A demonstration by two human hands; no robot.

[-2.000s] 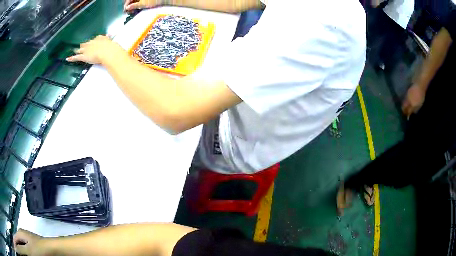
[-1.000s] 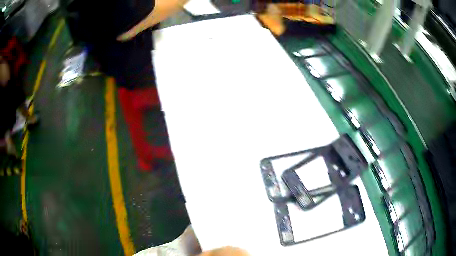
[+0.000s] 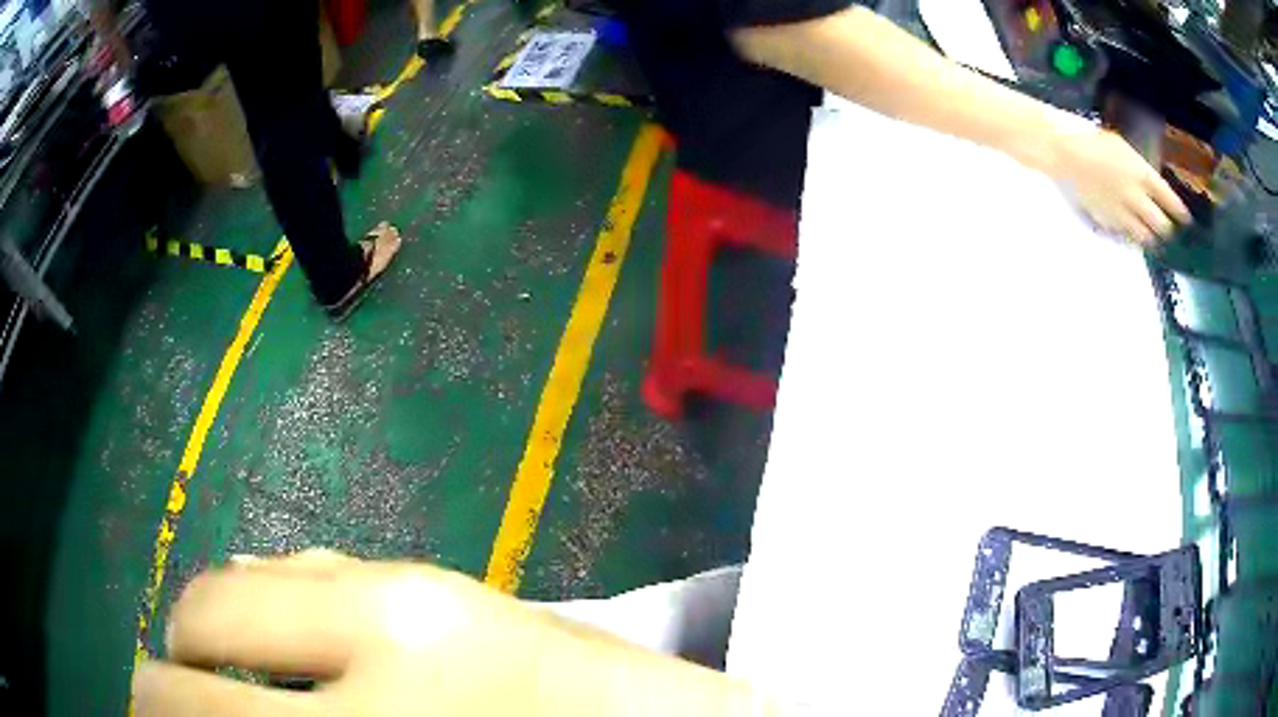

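Two or more black phone middle frames [image 3: 988, 595] lie overlapped and askew on the white bench [image 3: 967, 392], at the lower right, partly cut off by the picture's bottom edge. A large bare hand, which looks like my left hand [image 3: 330, 637], is close to the lens at the lower left, over the floor. Its fingers point left and look bent; their tips and anything under them are hidden or cut off. It is well away from the frames. My right hand is not in view.
A neighbour's arm [image 3: 967, 119] reaches over the bench's far end. A row of black frames [image 3: 1233, 420] runs along the green line on the right. A red stool [image 3: 687, 301] stands left of the bench. A person's leg [image 3: 294, 168] is on the green floor.
The view has swung from the right-hand neighbour and orange tray to the left. The stack seen earlier is out of view. A hand now shows large at lower left; the overlapped frames sit lower right.
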